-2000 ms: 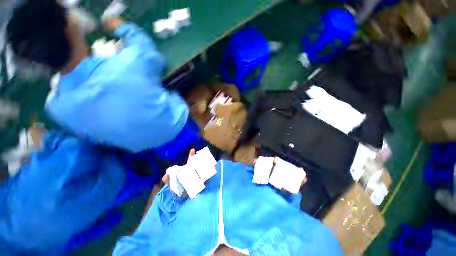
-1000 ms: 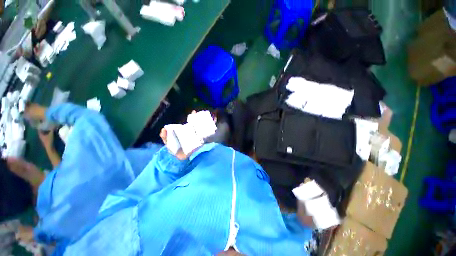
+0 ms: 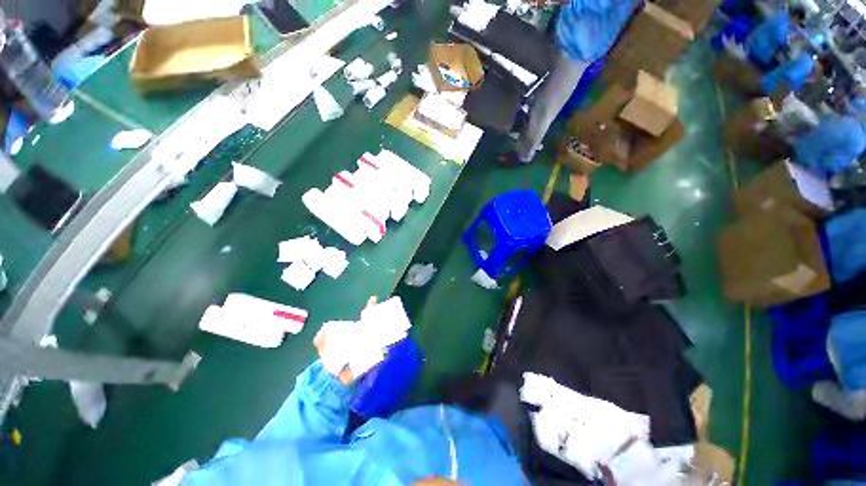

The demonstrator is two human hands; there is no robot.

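Observation:
My left hand (image 3: 328, 347) shows at the lower middle, beside the bench edge, gripping several small white blocky boxes (image 3: 384, 325). The boxes cover most of the palm; only fingertips show around them. My right hand is not in view. On the dark-green bench (image 3: 171, 285) lie a small group of similar white boxes (image 3: 309, 261), a row of white cartons with red bands (image 3: 368, 195) and another white carton with a red band (image 3: 254, 320).
A blue stool (image 3: 513, 228) stands right of the bench; another blue stool (image 3: 391, 376) is under my left hand. Black trays (image 3: 617, 346) and white sheets (image 3: 579, 420) lie on the right. A brown tray (image 3: 195, 49) is far left. A person (image 3: 591, 33) stands ahead.
The view has moved forward along the bench, showing more cartons. My left hand still holds the white boxes. My right hand, earlier holding white boxes, has left the picture.

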